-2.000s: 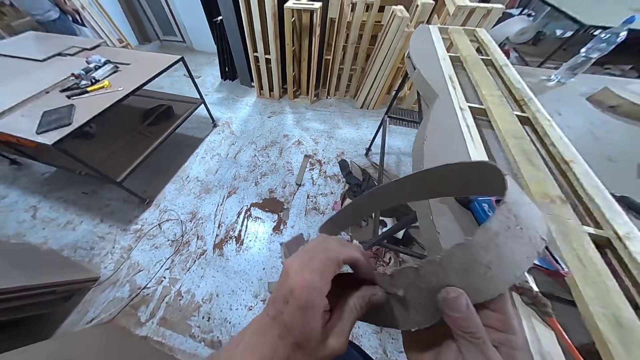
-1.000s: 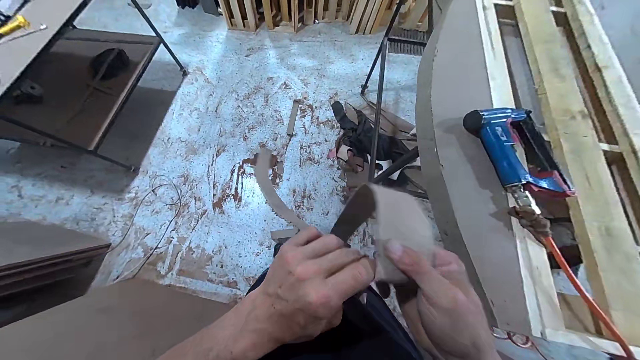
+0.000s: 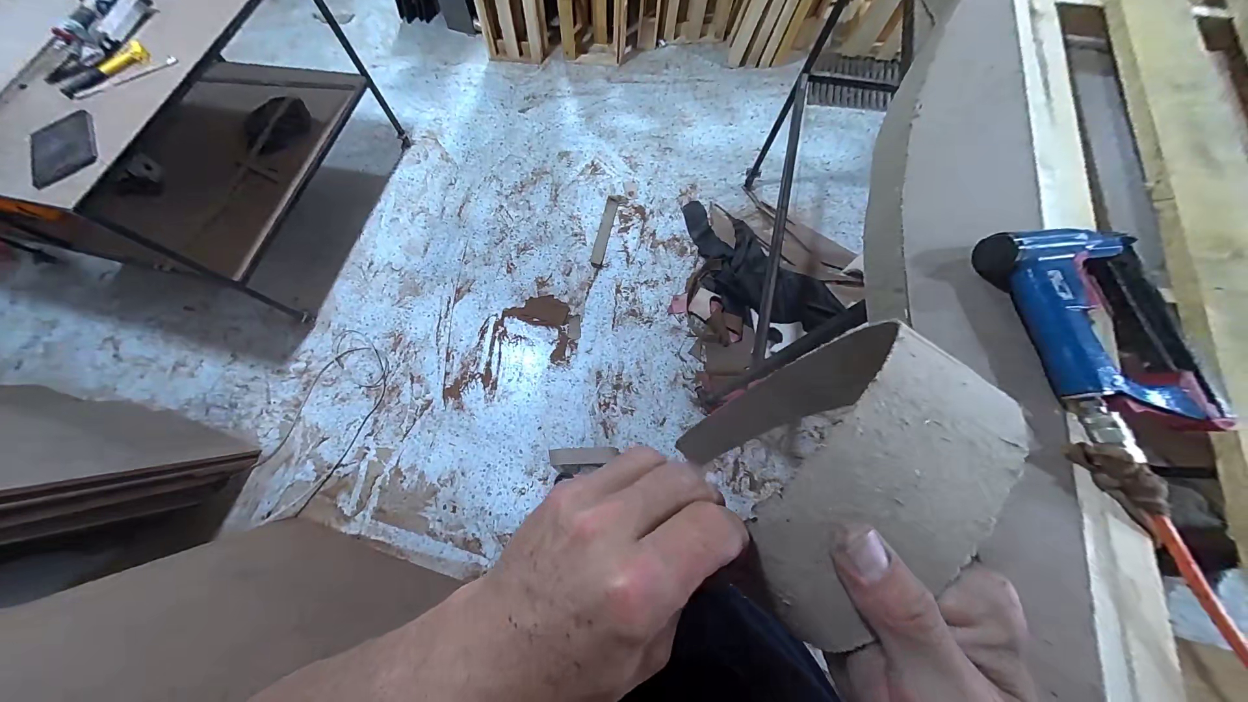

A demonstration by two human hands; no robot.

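A bent strip of grey-brown cardboard [image 3: 897, 468] with ragged edges curls up in front of me. My right hand [image 3: 926, 624] grips its near end, the thumb lying flat on the face and the fingers behind. Closed knuckles up, my left hand [image 3: 624, 556] is at the strip's left side; its fingertips are hidden, so whether it pinches the strip does not show. To the right a blue pneumatic stapler [image 3: 1058, 312] with an orange air hose [image 3: 1199, 585] rests on a wooden frame [image 3: 1063, 127] partly covered by a cardboard sheet [image 3: 985, 195].
At the upper left a table [image 3: 195, 29] holds tools. Stacked boards [image 3: 117, 439] stand at the lower left. Wooden frames [image 3: 585, 29] lean at the back. Dark cloth and scraps [image 3: 760, 273] lie on the floor near metal legs, and a thin wire [image 3: 361, 390] curls there.
A narrow strip that stuck out beyond my left hand a second ago no longer shows there. The cardboard in my right hand now shows as a wide curl. The view has shifted.
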